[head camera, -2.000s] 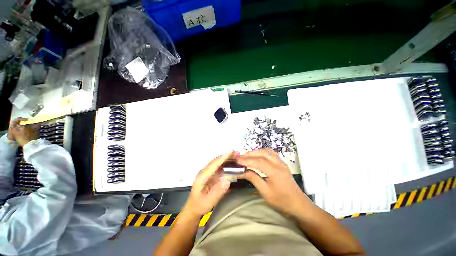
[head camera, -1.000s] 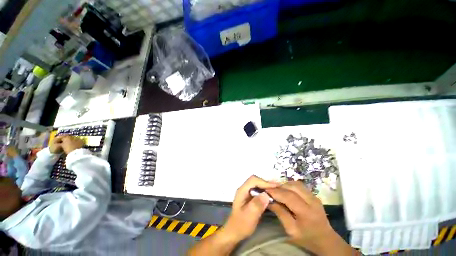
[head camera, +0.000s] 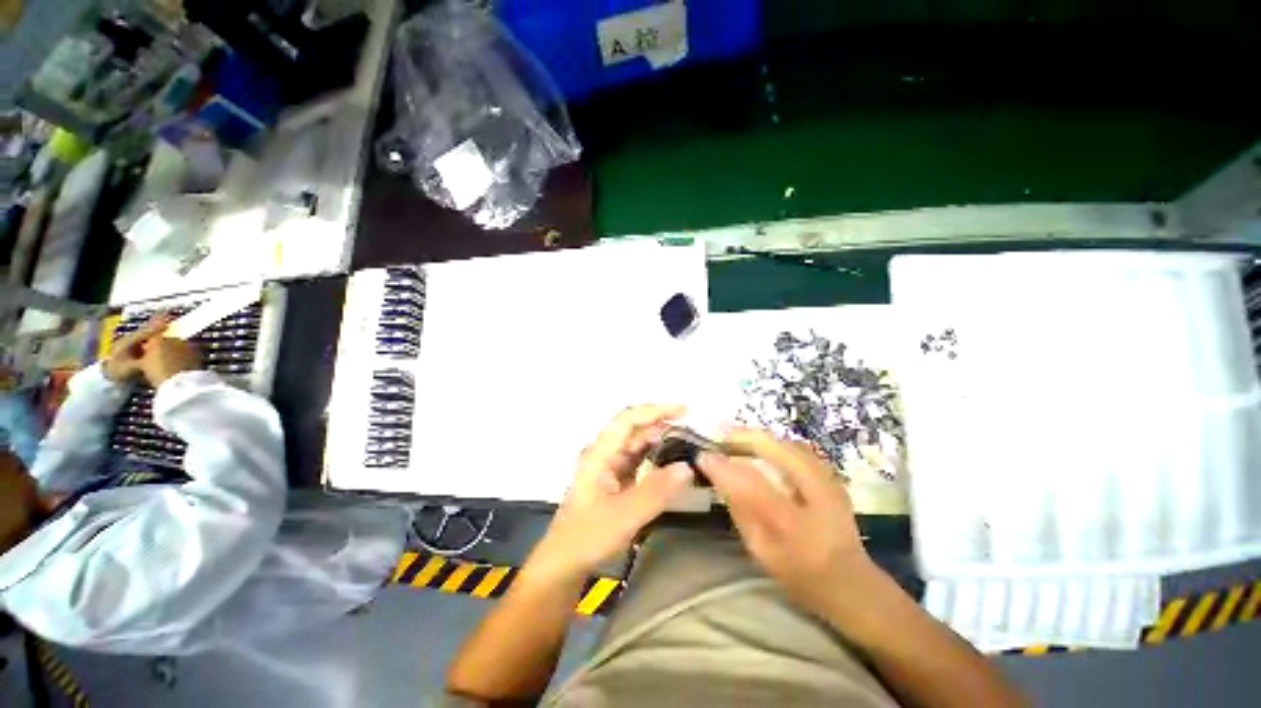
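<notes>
My left hand (head camera: 618, 484) and my right hand (head camera: 777, 495) are bare and meet at the near edge of the bench. Between their fingertips they hold a small dark watch case (head camera: 679, 450), partly hidden by the fingers. A loose heap of silver-grey metal parts (head camera: 823, 397) lies just beyond my right hand on a pale sheet. Another black rounded-square case (head camera: 679, 315) lies on the right end of the left white tray (head camera: 533, 374).
Dark cases (head camera: 393, 418) stand in rows at the left tray's far left. The right white tray (head camera: 1079, 415) holds a few tiny parts (head camera: 939, 342). A clear bag (head camera: 477, 125) and blue bin (head camera: 553, 35) lie beyond. A coworker in a white smock (head camera: 208, 443) handles a tray at left.
The view has shifted. The case between my hands now shows a dark face instead of a bright silver edge, and my fingers have changed their hold. The coworker's pale strip is now raised at an angle.
</notes>
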